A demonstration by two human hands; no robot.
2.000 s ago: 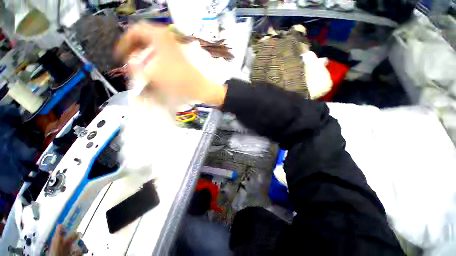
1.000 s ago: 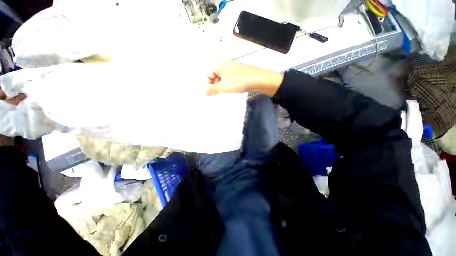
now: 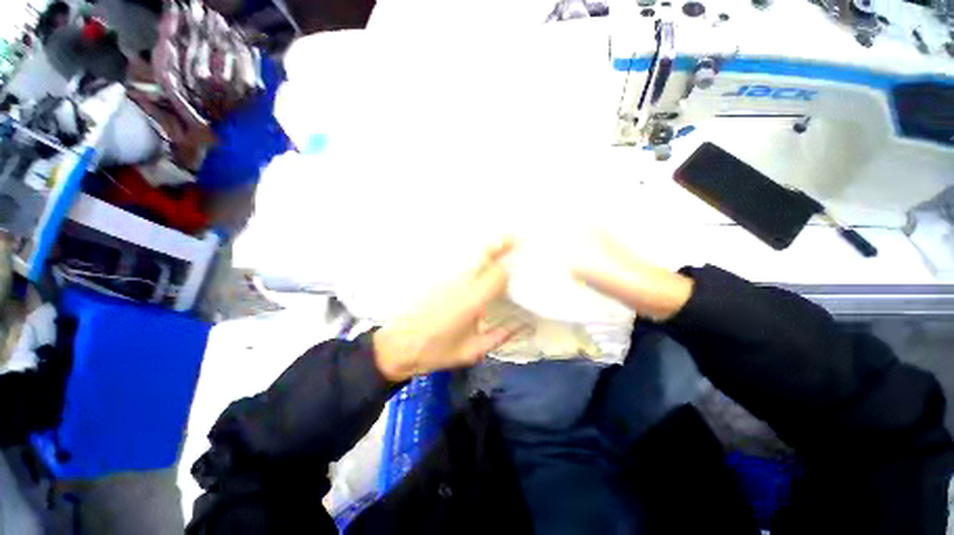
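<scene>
An overexposed white garment piece (image 3: 418, 157) lies over the table left of the needle area and hangs over the front edge. Cream cloth (image 3: 554, 340) shows beneath it at the lap. My left hand (image 3: 450, 319) holds the white cloth near the front edge, its thumb and fingers apart around a fold. My right hand (image 3: 628, 280) is on the same cloth, to the right; its fingertips fade into the glare, so its grip cannot be made out. The needle area (image 3: 654, 131) of the Jack sewing machine (image 3: 774, 94) is behind and right of the hands.
A black smartphone (image 3: 745, 194) lies right of the needle area, with a thin dark pen (image 3: 853, 235) beside it. A blue basket (image 3: 403, 439) is below the table by the knees. A blue panel (image 3: 131, 381) and piled cloth stand at the left.
The view has swung left. My left hand has come in from the far left edge to the cloth's front, nearer my right hand. The machine head now shows at the upper right.
</scene>
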